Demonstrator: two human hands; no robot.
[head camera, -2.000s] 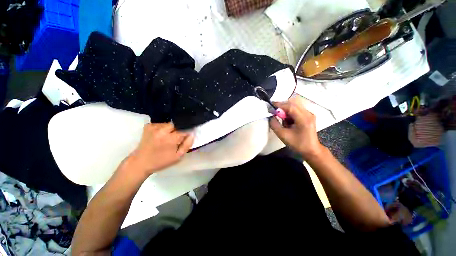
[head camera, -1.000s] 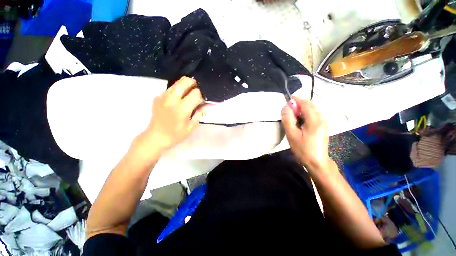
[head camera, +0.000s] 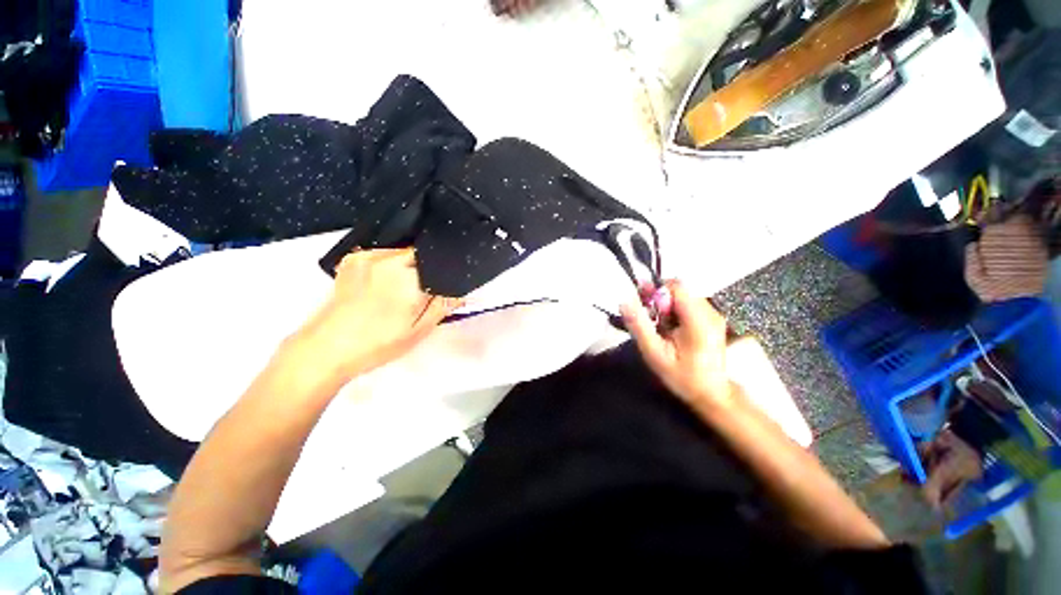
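A black garment with tiny white specks (head camera: 314, 174) lies bunched over the off-white padded board (head camera: 209, 325). Its white strip with a thin dark edge (head camera: 541, 273) faces me along the front. My left hand (head camera: 390, 308) is on the garment's near edge at the left end of the strip, fingers bent over the cloth. My right hand (head camera: 681, 331) is at the right end of the strip and holds a small tool with a pink part (head camera: 661, 303). The tool's dark part shows against the cloth; its tip is unclear.
A steam iron with an orange-brown handle (head camera: 803, 76) rests at the upper right. A blue crate (head camera: 931, 395) stands at right, another (head camera: 111, 93) at upper left. Grey-white cloth pieces (head camera: 70, 500) lie at lower left, below black cloth (head camera: 70, 349).
My right hand has moved slightly down and left relative to the iron, with the pink tool. The garment's right end is drawn in towards it. The camera view has shifted.
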